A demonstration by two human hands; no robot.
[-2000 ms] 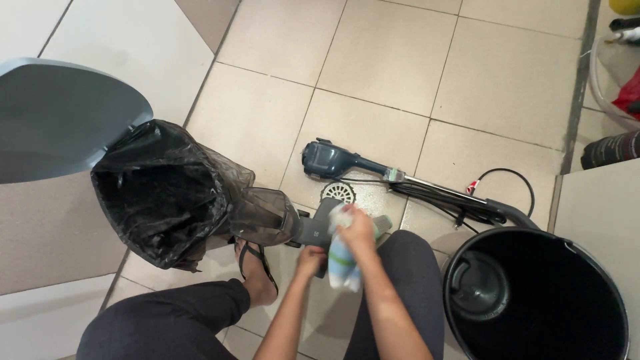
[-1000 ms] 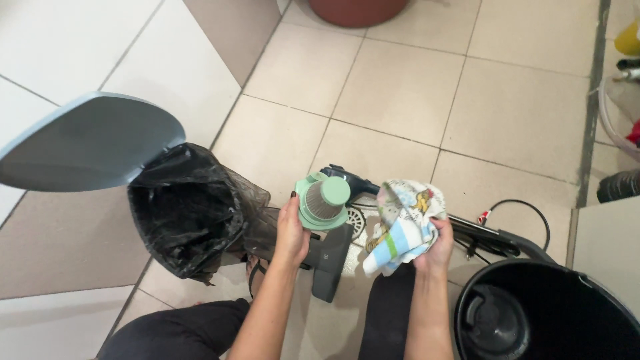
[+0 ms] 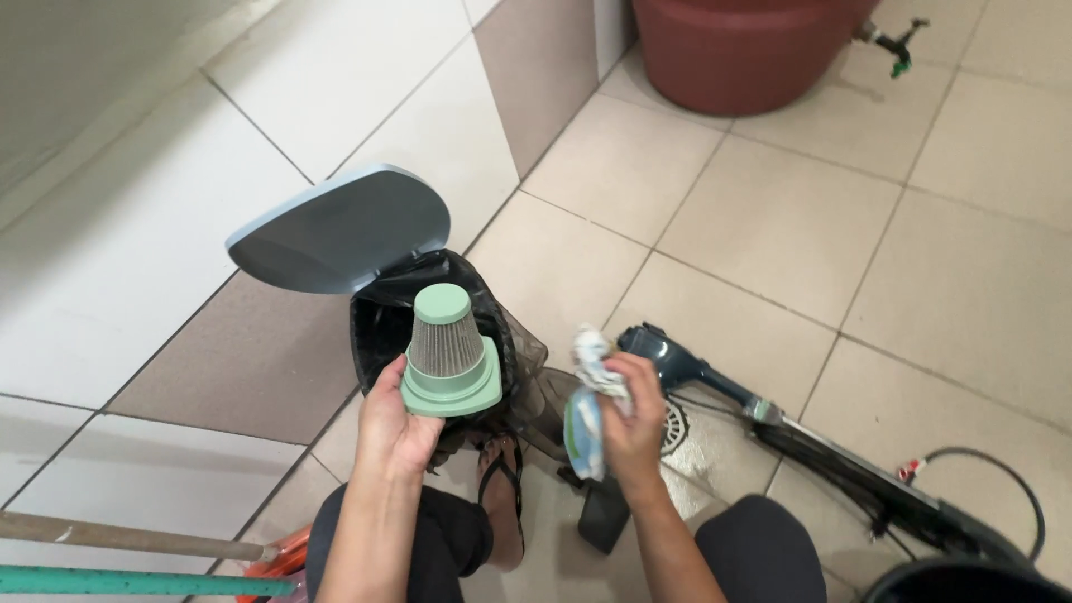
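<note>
My left hand [image 3: 398, 419] holds a green vacuum cleaner filter [image 3: 448, 352] by its base. Its pleated grey cone points up, over the mouth of a trash bin lined with a black plastic bag [image 3: 373, 331]. In my right hand [image 3: 636, 419] is a crumpled patterned cloth [image 3: 590, 402], slightly blurred, a little to the right of the filter and not touching it. The bin's grey lid [image 3: 343, 230] stands raised. Beyond my right hand a dark blue stick vacuum cleaner [image 3: 720, 385] lies on the tiled floor. Its grey floor head [image 3: 603, 515] shows below my right hand.
A dark red tub [image 3: 745, 59] with a tap [image 3: 892, 42] stands at the top. The round drain grate [image 3: 672, 427] is partly behind my right hand. A black bucket [image 3: 955, 582] is at the lower right; a wooden pole [image 3: 126, 536] and a green pole [image 3: 134, 579] enter at the lower left.
My left hand has brought the filter leftward over the bin's mouth. The cloth, spread loosely in my right hand one second ago, is now bunched up. The view has shifted, showing more of the red tub.
</note>
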